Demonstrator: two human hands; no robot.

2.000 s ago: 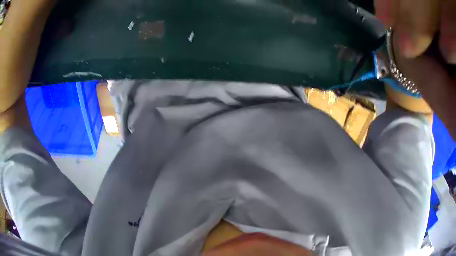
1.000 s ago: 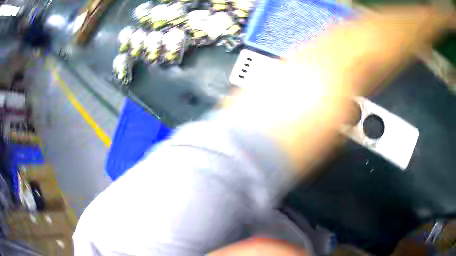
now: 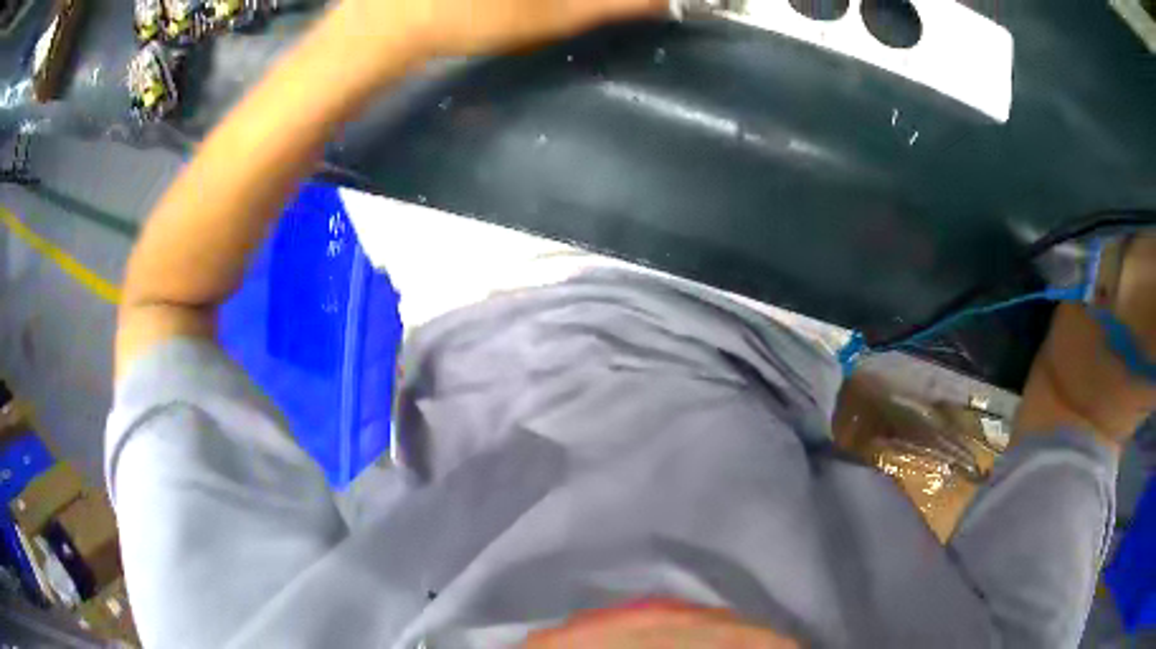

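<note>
The white fixture plate point(image 3: 957, 64) lies on the dark green mat at the top right, cut by the top edge, with two round dark holes showing. My left hand point(image 3: 545, 15) is at the top edge, partly cut off, its fingertips at the plate's left end beside small silvery bits; whether it holds anything cannot be told. My right forearm is at the right edge with a light-blue wrist strap point(image 3: 1093, 273); my right hand is beyond the edge. A blue cord and a black cable point(image 3: 1065, 231) run near the strap.
Several circuit-board assemblies point(image 3: 152, 83) with yellow parts stand at the upper left of the bench mat point(image 3: 761, 190). A brown stick-like thing point(image 3: 53, 51) lies beside them. Below the bench edge are a deep blue bin point(image 3: 304, 330) and a brown cardboard box point(image 3: 932, 475).
The view has swung, so the plate now sits higher and the assemblies lie far left. My left arm, blurred across the plate before, now curves round to the plate's left end. The strapped wrist shows again.
</note>
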